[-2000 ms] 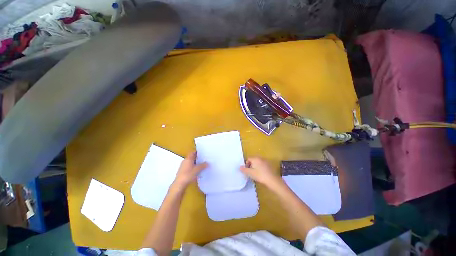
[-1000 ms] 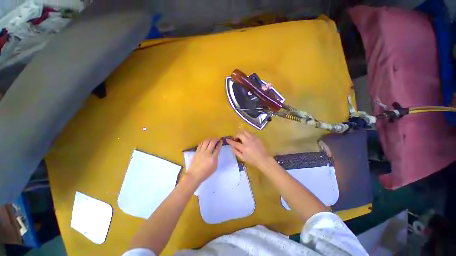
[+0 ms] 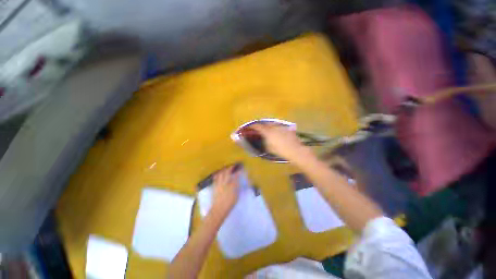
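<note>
The frame is blurred. My right hand [image 3: 276, 139] is closed on the handle of the steam iron [image 3: 263, 155], which is on the yellow table with its tip pointing left. My left hand [image 3: 225, 188] presses on the top end of a pocket piece [image 3: 247, 226] in the middle. A dark hem strip shows beside my left fingers. Whether the template lies on it I cannot tell. A second pocket piece [image 3: 318, 210] with a dark top band lies to the right, partly under my right forearm.
A pale piece [image 3: 162, 223] and a smaller white piece [image 3: 106, 258] lie on the left of the yellow table [image 3: 206, 109]. The sleeve board [image 3: 65, 136] spans the left side. The hose [image 3: 348, 136] runs right over the dark pad [image 3: 372, 163]. Pink cloth [image 3: 386, 60] hangs at right.
My right hand has left the pocket piece's hem and taken hold of the iron, which now points left. My left hand stays on the hem. The camera view has shifted.
</note>
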